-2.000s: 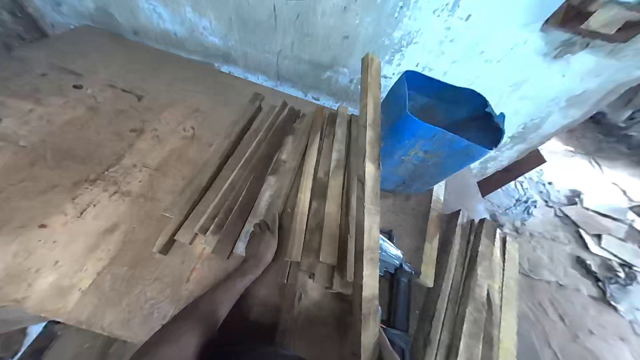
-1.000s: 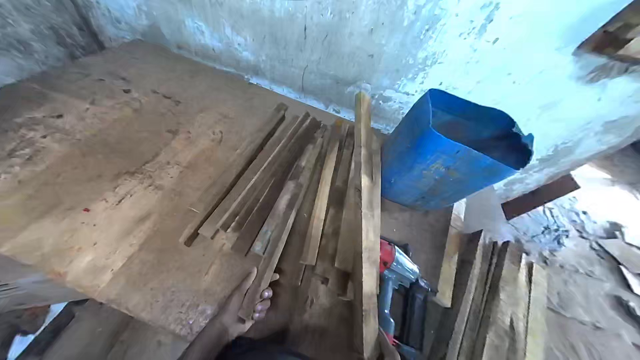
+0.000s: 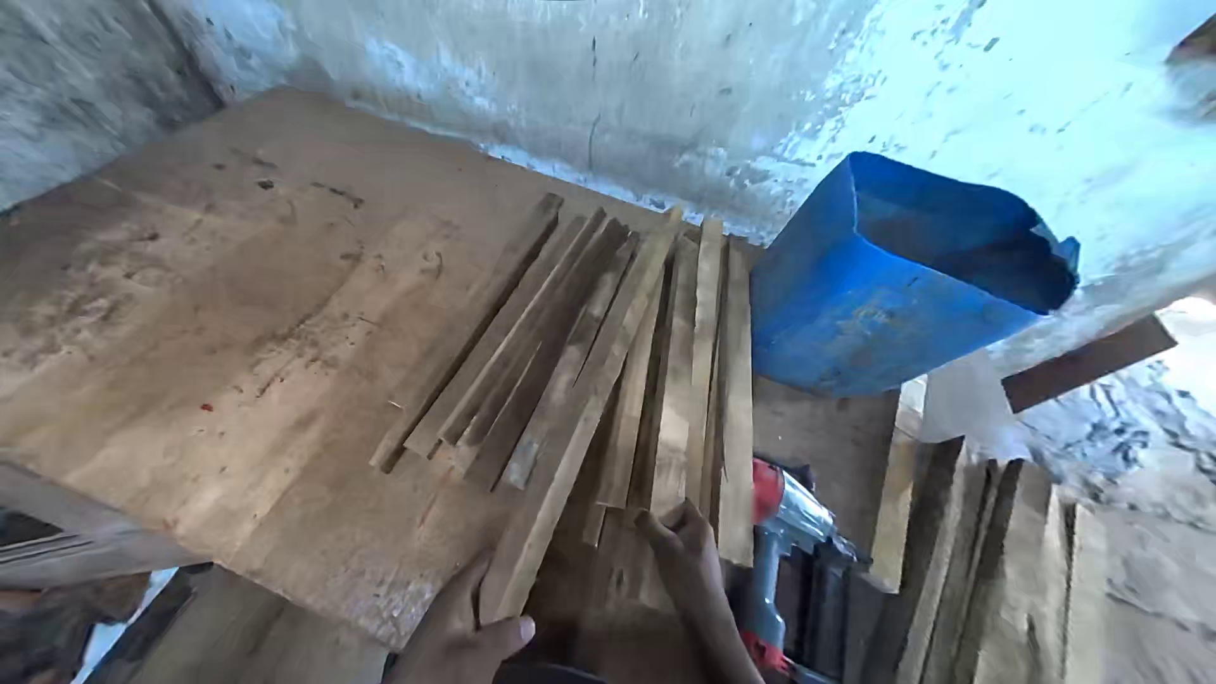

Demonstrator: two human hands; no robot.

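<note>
My left hand (image 3: 465,622) grips the near end of a long wooden batten (image 3: 570,427), thumb on one side and fingers on the other. The batten lies slanted over several other wooden strips (image 3: 494,351) spread on a plywood tabletop. My right hand (image 3: 682,541) has its thumb and fingertips at the near end of another strip (image 3: 676,418) in the pile; whether it grips it firmly I cannot tell. Just right of that hand a red and silver pneumatic nailer (image 3: 784,513) lies beside the strips, partly hidden.
A cut-open blue plastic container (image 3: 883,285) stands behind the nailer, near the wall (image 3: 589,104). More wooden pieces (image 3: 1007,570) lie at the lower right. A brown board (image 3: 1088,363) is beyond them. The plywood tabletop (image 3: 237,380) extends left, its near edge at the lower left.
The long batten that stood out at the right of the pile now slants across it to my left hand. My right hand has come into view at the strips' near ends.
</note>
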